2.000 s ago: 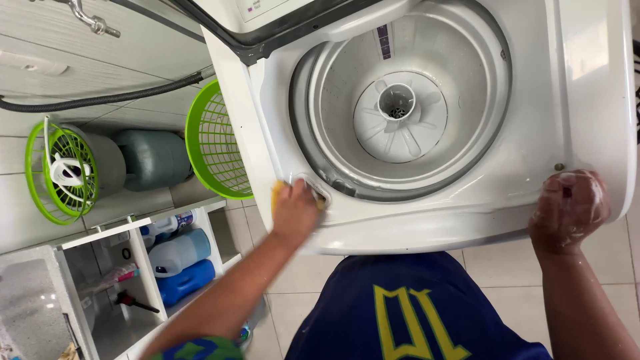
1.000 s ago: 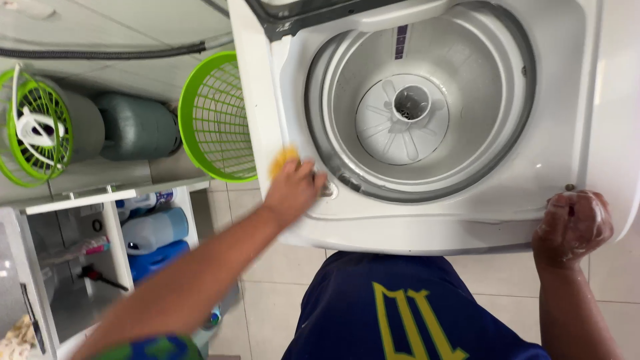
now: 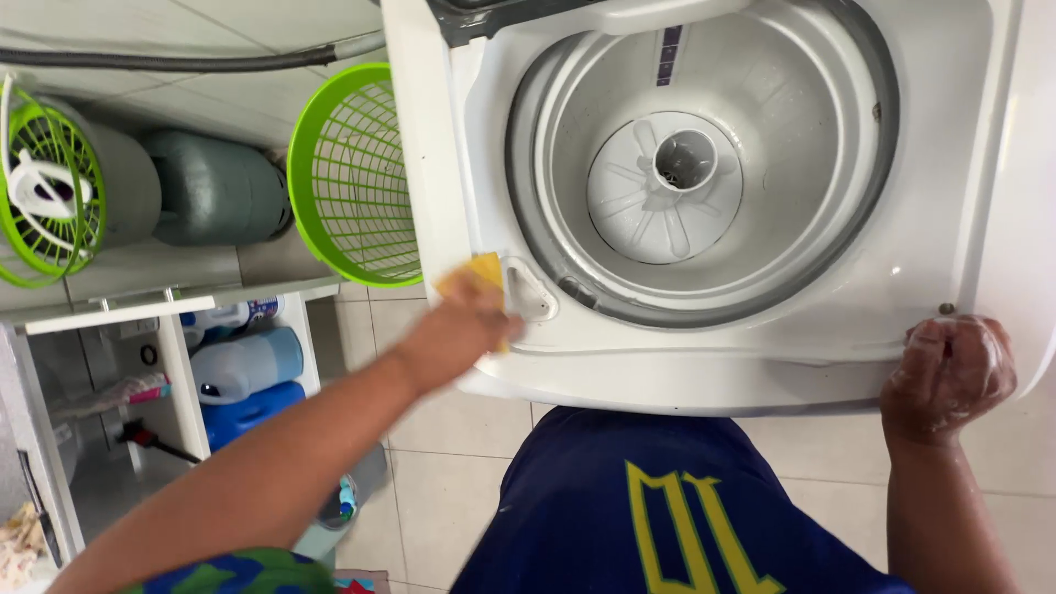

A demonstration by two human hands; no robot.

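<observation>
A white top-loading washing machine (image 3: 742, 371) stands in front of me with its lid raised, and its metal drum (image 3: 784, 165) shows a pale round agitator plate (image 3: 660, 198) at the bottom. My left hand (image 3: 462, 326), slightly blurred, holds a yellow sponge or cloth (image 3: 483, 272) on the front left corner of the machine's top, beside a triangular recess (image 3: 530, 293). On the front right edge rests my right hand (image 3: 949, 375), wet with suds and curled closed; whether anything is inside it cannot be seen. A small round plug (image 3: 946, 308) lies just beyond its knuckles.
Left of the machine is a green plastic laundry basket (image 3: 309, 173). Farther left stand a gas cylinder (image 3: 214, 188) and a green-rimmed fan (image 3: 54, 194). A white cabinet (image 3: 177, 371) holds several bottles, including a blue jug (image 3: 252, 412). A dark hose (image 3: 165, 59) runs along the wall.
My left hand has moved from beside the triangular recess toward the machine's left edge, keeping the yellow sponge or cloth. The right hand stays at the front right edge.
</observation>
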